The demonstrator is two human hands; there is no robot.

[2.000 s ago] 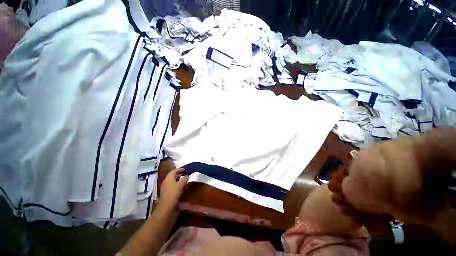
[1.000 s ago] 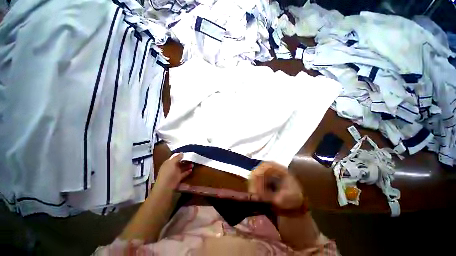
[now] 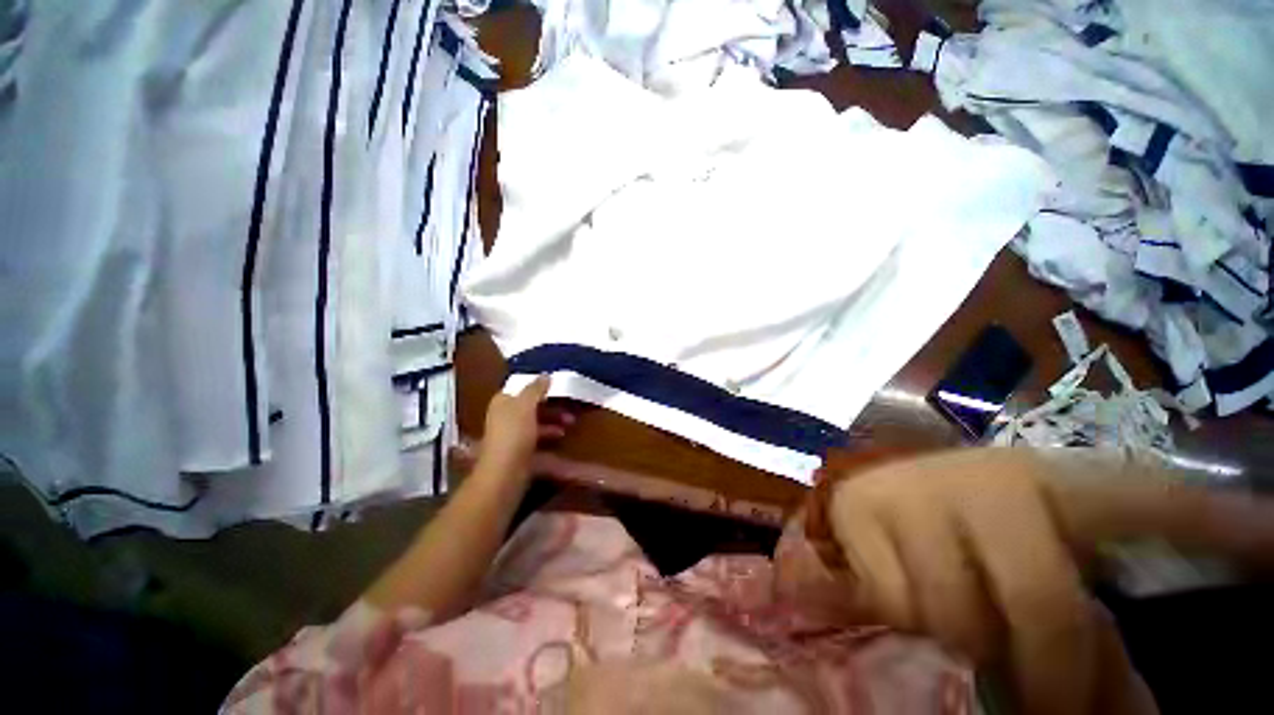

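Observation:
A white garment (image 3: 741,238) lies spread on the table in front of me. Its navy hem band (image 3: 671,394) with a white edge faces me. My left hand (image 3: 520,422) is at the left end of the hem, its fingertips on the white edge. My right hand (image 3: 929,538) is large and blurred at the lower right, near the right end of the hem. Its fingers look curled, but whether it holds anything, or touches the hem, cannot be told.
A stack of white garments with navy lines (image 3: 154,252) is at the left. Crumpled garments lie at the far side (image 3: 671,39) and right (image 3: 1118,168). A black phone (image 3: 984,377) lies beside white strips (image 3: 1097,412), partly behind my right arm. The reddish-brown table's edge is near me.
My right hand has moved right and closer to the camera, off the middle of the hem. My left hand stays at the hem's left end. The view has shifted, so the far piles are more cut off.

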